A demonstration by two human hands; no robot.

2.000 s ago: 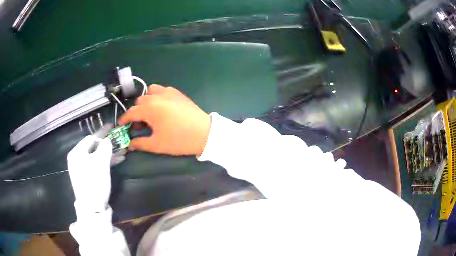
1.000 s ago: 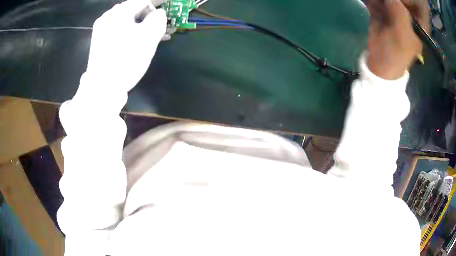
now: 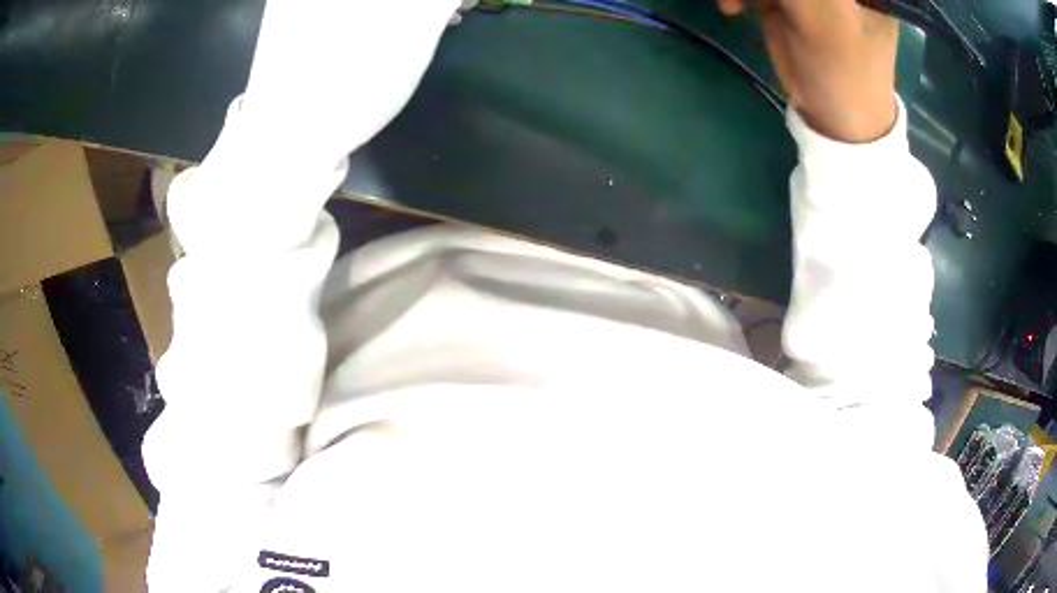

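Observation:
My left hand [image 3: 394, 41], in a white glove, is at the top edge and mostly cut off. A sliver of green circuit board [image 3: 501, 4] shows at its fingertips. Blue leads [image 3: 614, 9] run right from there into a black power cord [image 3: 742, 66], which passes towards my right hand. My bare right hand [image 3: 837, 58] is at the top edge, its fingertips cut off. A dark handle, apparently the soldering iron [image 3: 912, 14], comes out of its grip. The tips of the leads and the iron's tip are out of view.
The dark bench's front edge [image 3: 527, 241] runs just before my body. Brown cardboard boxes [image 3: 52, 220] are at lower left. At right are a dark stand with a yellow patch [image 3: 1015, 147], a small red light [image 3: 1030, 337] and a tray of bagged parts [image 3: 999, 469].
The view has shifted down, so the tube unit and most of the board are out of the picture. My right hand moved from beside the board to the right, where the dark handle shows.

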